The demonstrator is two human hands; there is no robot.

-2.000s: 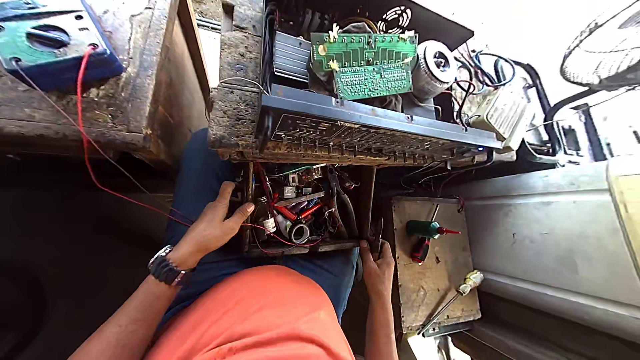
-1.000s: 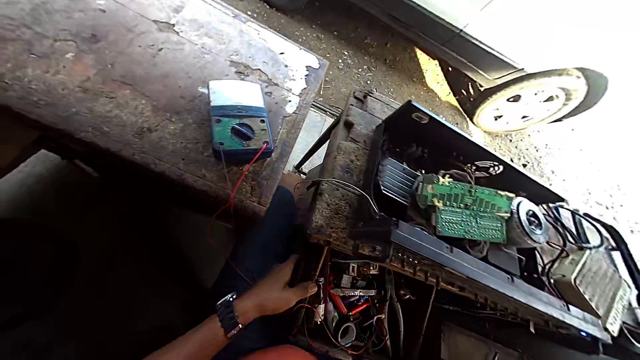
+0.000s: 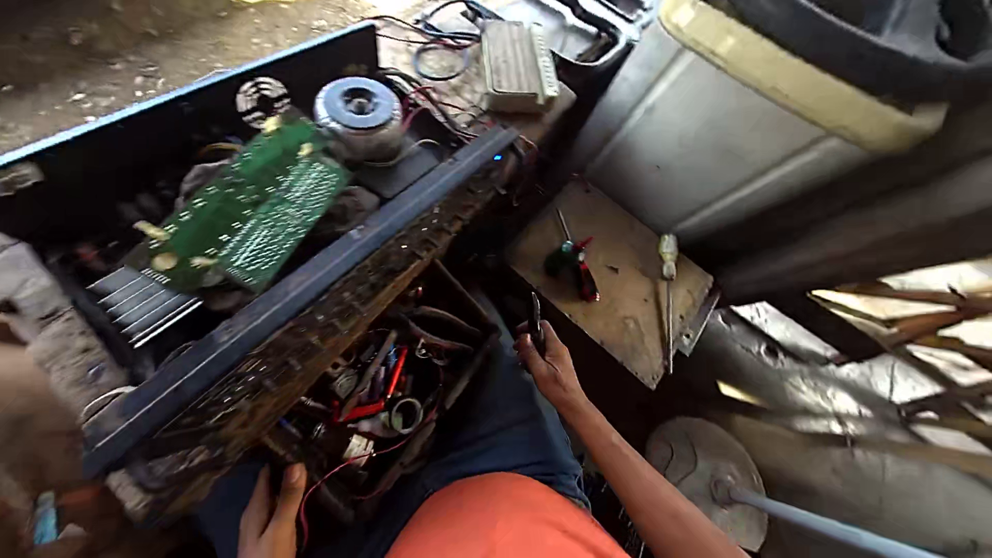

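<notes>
My right hand (image 3: 552, 364) is closed around a small dark tool (image 3: 535, 322), its kind unclear, held over my right thigh. My left hand (image 3: 271, 511) rests at the near left side of an open wooden drawer (image 3: 465, 372), its lower part cut off by the frame. Inside the drawer lie a red-handled tool (image 3: 397, 372), a grey ring-shaped part (image 3: 405, 416) and other small parts, with a red wire (image 3: 333, 471) crossing its near edge. Above the drawer stands an opened amplifier chassis (image 3: 302, 287) with a green circuit board (image 3: 256, 205) and a toroidal transformer (image 3: 359, 108).
A board (image 3: 620, 310) at the right carries a clear-handled screwdriver (image 3: 668, 260) and a red-and-black hand tool (image 3: 585, 275). Beyond it stands a silvery panel (image 3: 682, 124). A round base with a pole (image 3: 705, 480) is at the lower right. A pale box (image 3: 515, 66) sits behind the chassis.
My right hand, at the drawer's right side two seconds ago, is now out to its right, holding the dark tool. The view has swung to the right, and the multimeter is out of sight.
</notes>
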